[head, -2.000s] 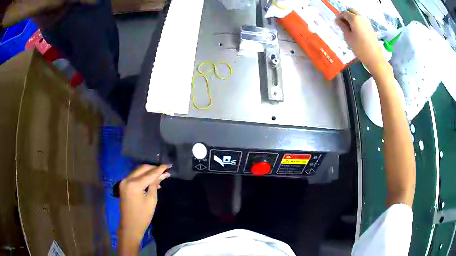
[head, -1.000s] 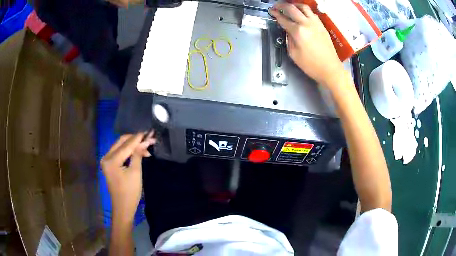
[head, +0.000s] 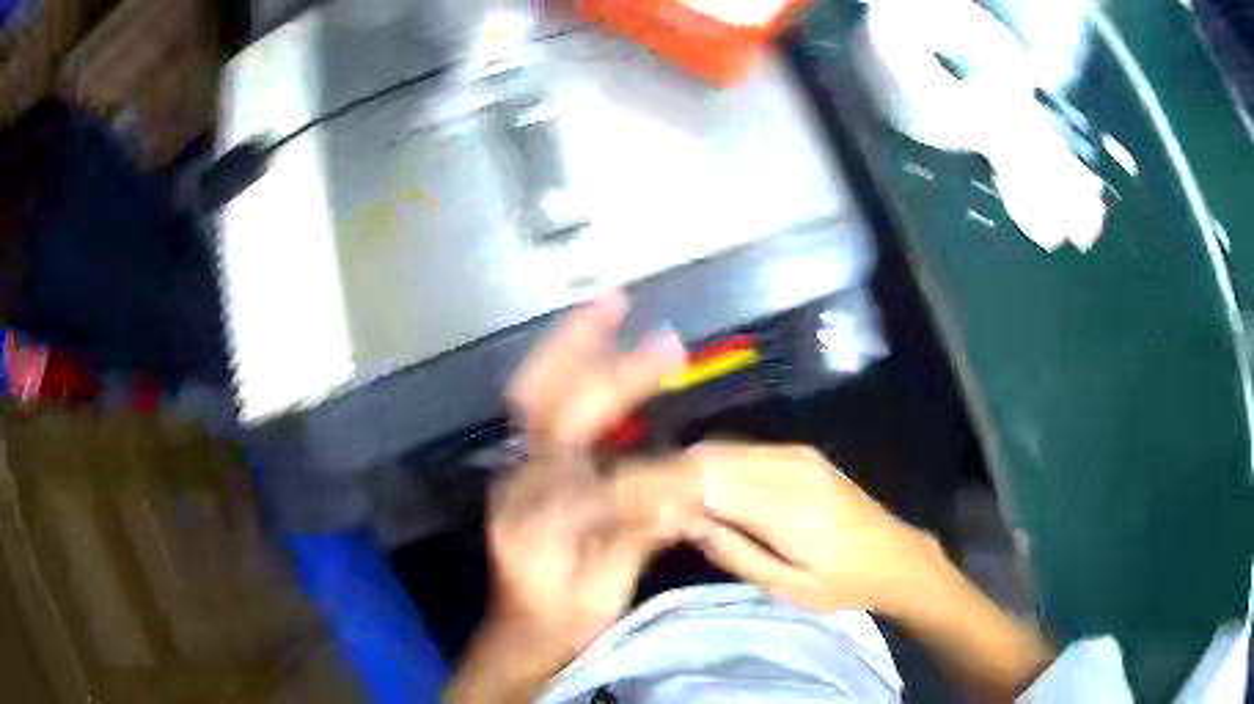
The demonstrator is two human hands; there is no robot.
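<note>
The frame is blurred. My left hand (head: 564, 502) is in front of the machine's control panel, fingers pointing up. My right hand (head: 798, 523) is beside it, its fingers touching or overlapping the left hand. Whether either holds anything cannot be told. A thin black rod (head: 360, 103) lies slantwise over the grey base plate (head: 440, 282). Its thick black handle (head: 237, 172) is at the left edge, over the white strip (head: 286, 261). Its other end reaches the blurred fixture (head: 498, 52) at the top. The slotted bracket (head: 539, 172) is below the fixture.
The orange-red box (head: 701, 39) is at the plate's far right. The white roll (head: 915, 69) and a crumpled white strip (head: 1052, 193) lie on the green surface (head: 1086, 371). A brown carton (head: 124, 550) is at lower left. Faint yellow rubber bands (head: 392, 213) lie on the plate.
My right hand has left the fixture and come back towards my body. My left hand has moved right to meet it. The view has turned and shifted. The white disc near my left hand no longer shows.
</note>
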